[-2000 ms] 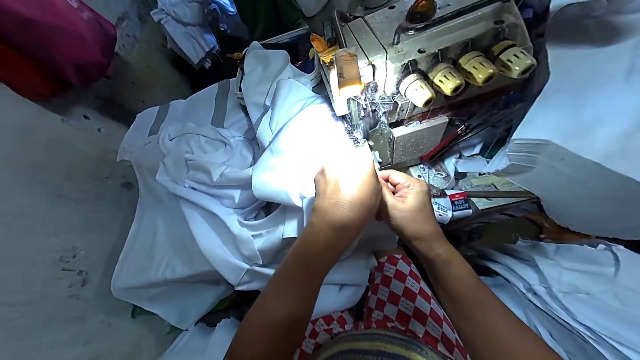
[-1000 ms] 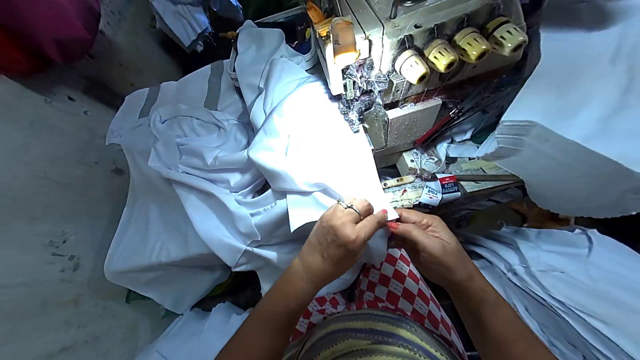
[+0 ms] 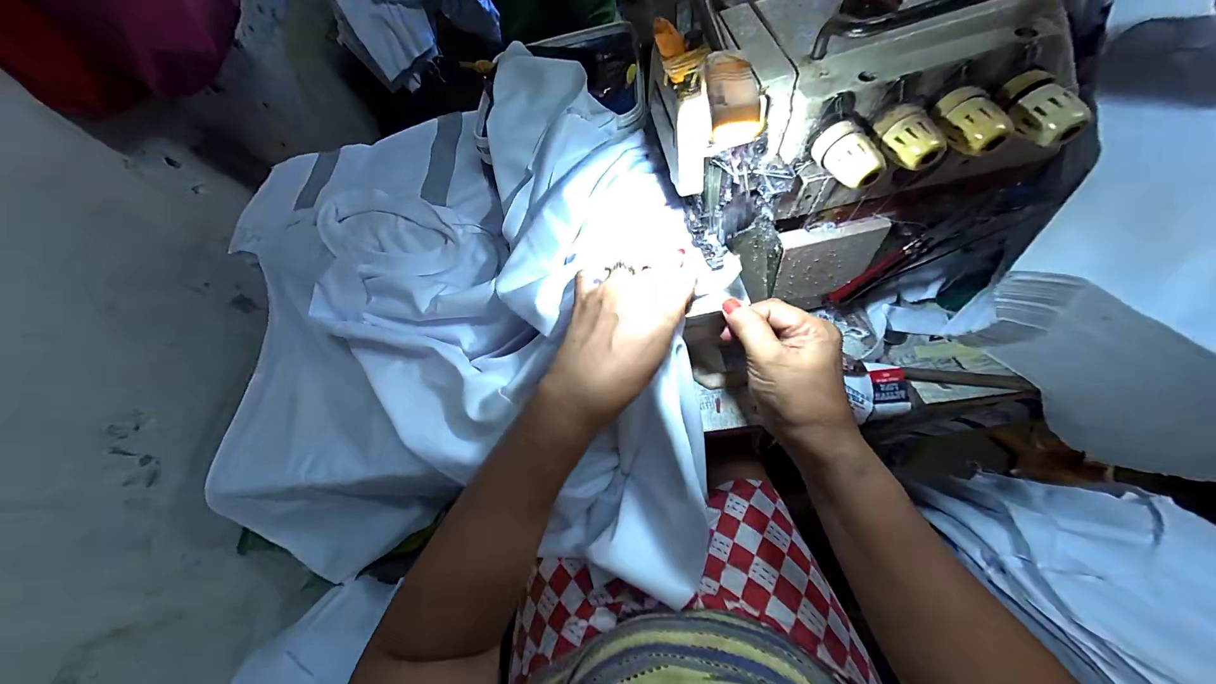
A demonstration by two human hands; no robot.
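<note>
White fabric with grey stripes (image 3: 408, 332) lies bunched to the left of an overlock sewing machine (image 3: 798, 104) and runs up to its needle area. My left hand (image 3: 632, 328) rests on the brightly lit cloth just before the presser area, fingers spread; glare hides part of the fingertips. Close by on the right, my right hand (image 3: 788, 356) pinches the cloth's edge between thumb and forefinger. The machine has several yellowish tension knobs (image 3: 912, 135), and clear plastic is wrapped about its needle area.
Beyond the fabric stands a container (image 3: 632, 76). More white cloth hangs at the right (image 3: 1130, 237) and lies in a pile at lower right (image 3: 1073, 579). A small red, white and blue packet (image 3: 888, 389) lies under the machine. A pale wall (image 3: 114, 380) is at the left.
Both hands have moved from near the lap, where they held a corner of the cloth, up to the machine's needle area. The cloth is now more bunched beside the machine.
</note>
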